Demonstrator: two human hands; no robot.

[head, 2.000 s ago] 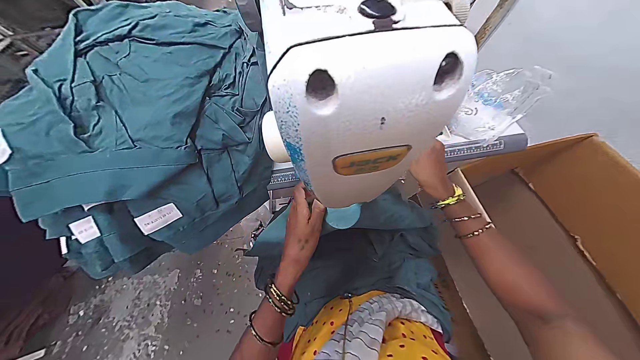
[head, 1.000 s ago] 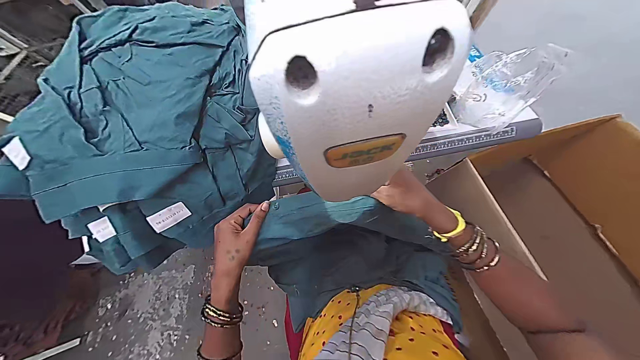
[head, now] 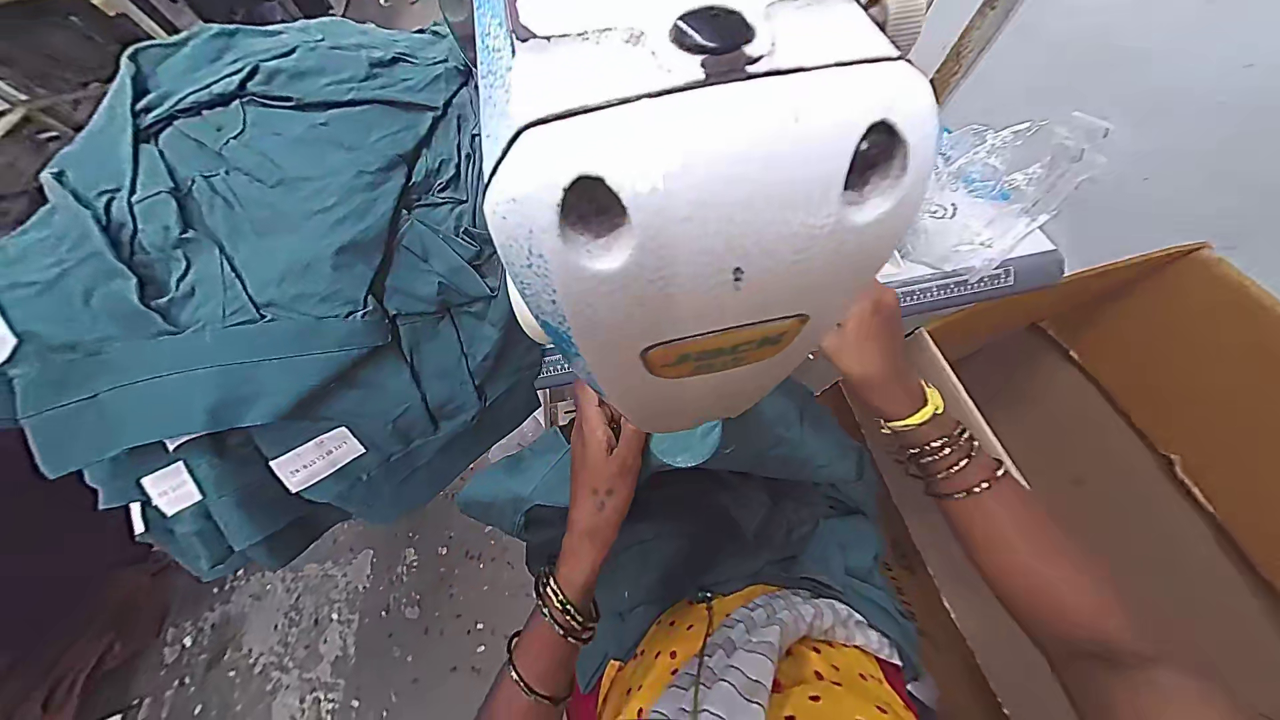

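Note:
A white Jack sewing machine head [head: 720, 230] fills the upper middle and hides the needle area. My left hand [head: 605, 450] is at its lower left edge, fingertips partly hidden behind it, close to a teal garment [head: 690, 510] that hangs over my lap. At the machine's right side is my right hand [head: 868, 335], fingers curled and partly covered by the head; whether it grips cloth cannot be seen. A round teal piece [head: 686, 444] shows just under the head. To the left lies a pile of teal garments [head: 270, 200] with white labels [head: 318, 459].
An open cardboard box [head: 1130, 300] stands at the right, beside my right forearm. Clear plastic wrapping [head: 1010, 185] lies on the machine table's edge [head: 970, 288], which bears a printed ruler. The speckled floor [head: 400, 600] shows at lower left.
My hands held the garment's edge stretched below the machine one second ago. Since then my left hand has moved right to the machine head, and my right hand has moved up beside it.

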